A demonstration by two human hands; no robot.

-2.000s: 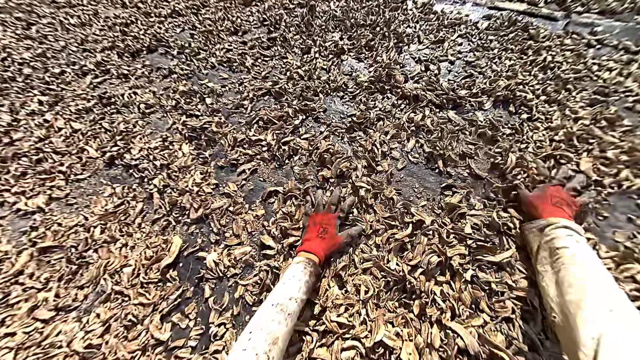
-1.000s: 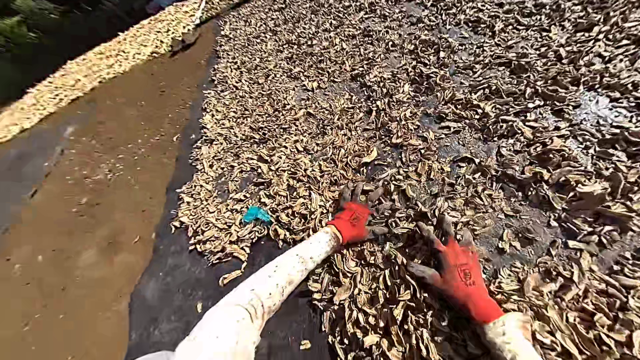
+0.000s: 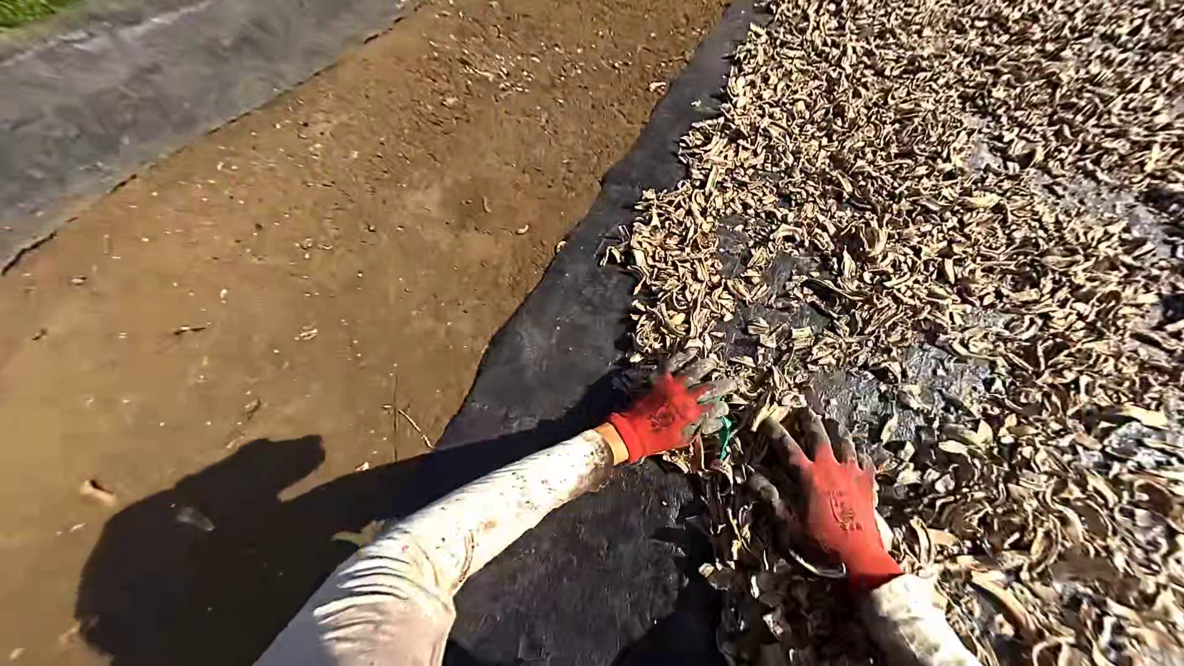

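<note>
Pale brown dried curled slices point(image 3: 925, 213) lie thickly over a black ground sheet point(image 3: 573, 305). My left hand point(image 3: 671, 412), in a red glove with dark grey fingers, rests at the near-left edge of the slices, fingers spread and pointing right. Just beside its fingertips a small green scrap point(image 3: 726, 437) shows, partly covered. My right hand point(image 3: 828, 504), gloved alike, is flat on the slices to the right, its fingers apart and pointing up the view. Neither hand is closed around anything; what lies beneath the palms is hidden.
Bare brown soil point(image 3: 324, 250) runs along the left of the sheet, with scattered bits and a thin twig point(image 3: 413, 427) on it. Farther left lies another grey sheet point(image 3: 166, 92), with grass point(image 3: 28, 9) at the corner. A dark shadow falls across the soil and black sheet.
The view has swung left toward the sheet's edge. My left hand is now beside the green scrap, which lay apart from it one second ago. Two seconds ago my hands were far apart.
</note>
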